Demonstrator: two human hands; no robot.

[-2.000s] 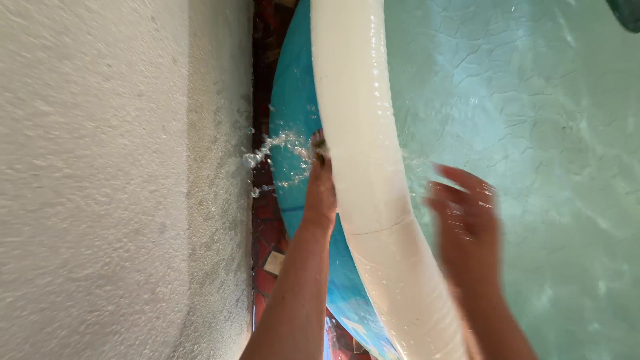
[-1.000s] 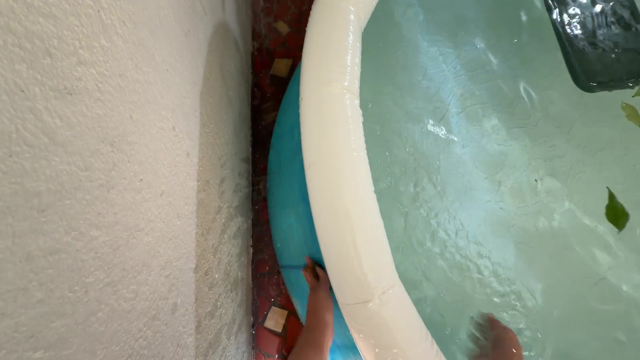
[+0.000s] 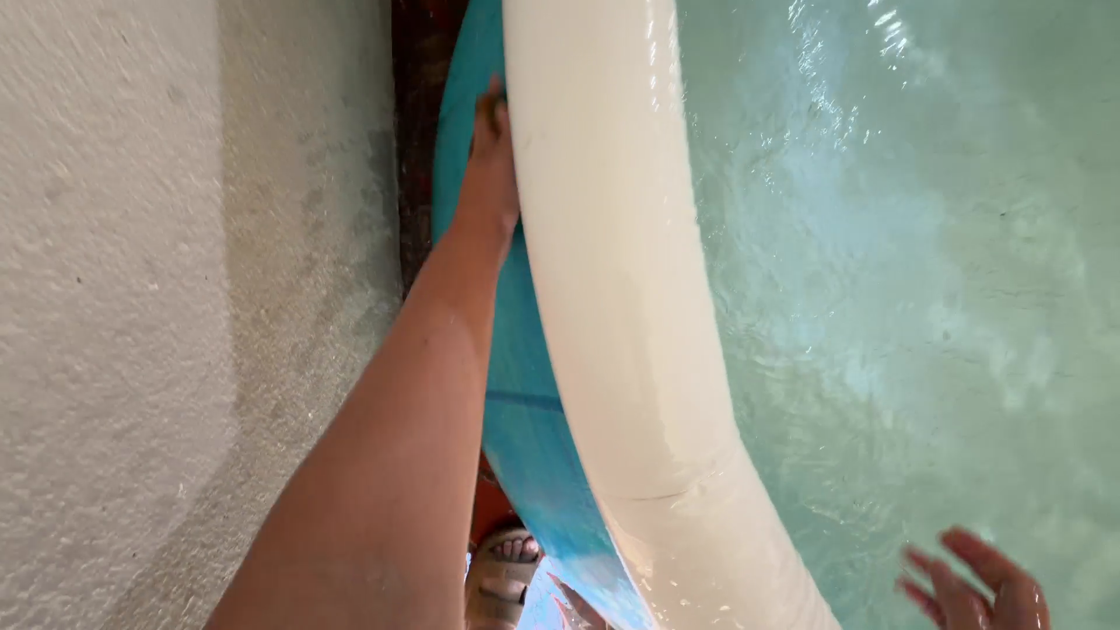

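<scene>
My left hand [image 3: 494, 149] is at the outer side of an inflatable pool, against its blue wall [image 3: 525, 350] and close beside the cream inflated top ring [image 3: 612, 262]. Its fingers are partly hidden and blurred, so whether it grips anything is unclear. Low at the right, my right hand [image 3: 976, 586] is over the pool water [image 3: 892, 332], wet, fingers apart, holding nothing. The ring runs between the two hands.
A rough plastered wall [image 3: 175, 262] rises at the left. Between it and the pool lies a narrow strip of dark red floor [image 3: 420, 114]. A sandaled foot [image 3: 503, 569] stands at the bottom, beside the pool wall.
The view has shifted strongly; the leaves and dark object in the water are out of frame. More of my left arm shows now, and my right hand is clear of the water.
</scene>
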